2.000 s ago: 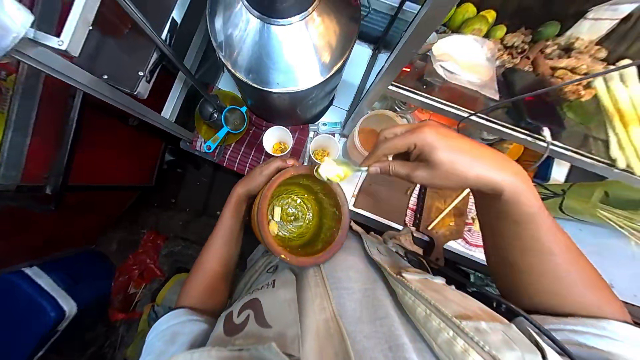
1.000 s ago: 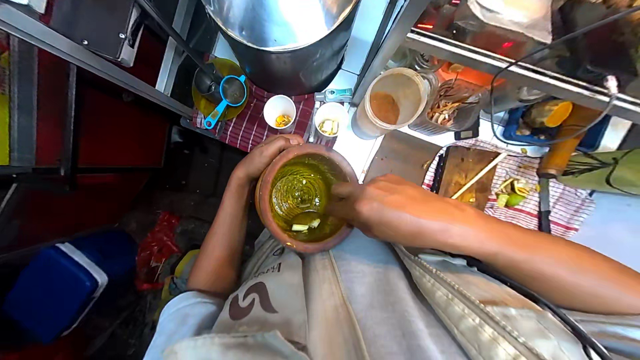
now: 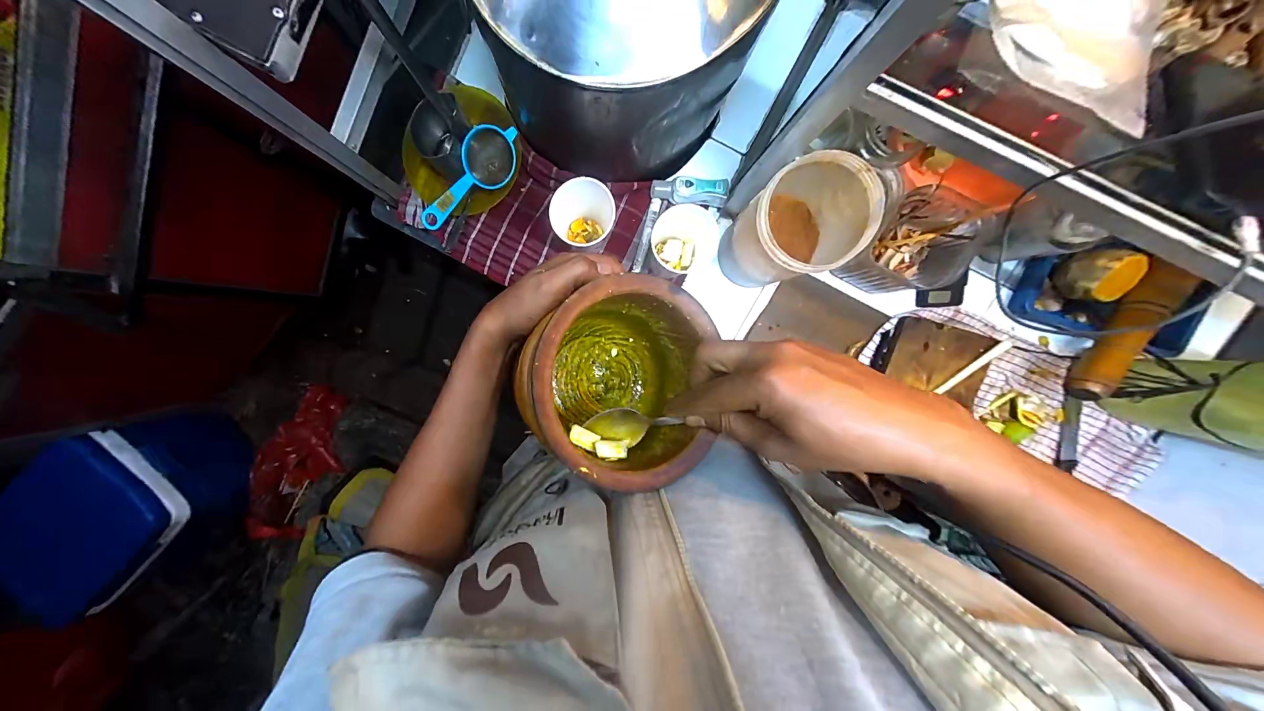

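A round clay pot (image 3: 624,481) with a wet, yellow-green coating inside is held against my apron. My left hand (image 3: 538,296) wraps around its far left side, gripping the wall. In my right hand (image 3: 780,395), at the right rim, is a metal spoon (image 3: 622,425), its bowl inside the pot. Two pale yellow chunks (image 3: 597,444) lie beside the spoon's bowl. Beyond the pot stand a white cup (image 3: 583,202) with orange-yellow pieces and another cup (image 3: 683,225) with pale pieces.
A large metal pot (image 3: 622,118) stands at the far side. A blue strainer (image 3: 486,158) rests over a yellow bowl. To the right are a tub of brown powder (image 3: 825,212), a container of dried strips (image 3: 908,237) and a cutting board (image 3: 933,355). A blue cooler (image 3: 84,523) is at lower left.
My right hand with the spoon has moved from above the pot's far right rim down into the pot. Pale chunks inside now lie near the rim closest to me. My left hand still holds the pot.
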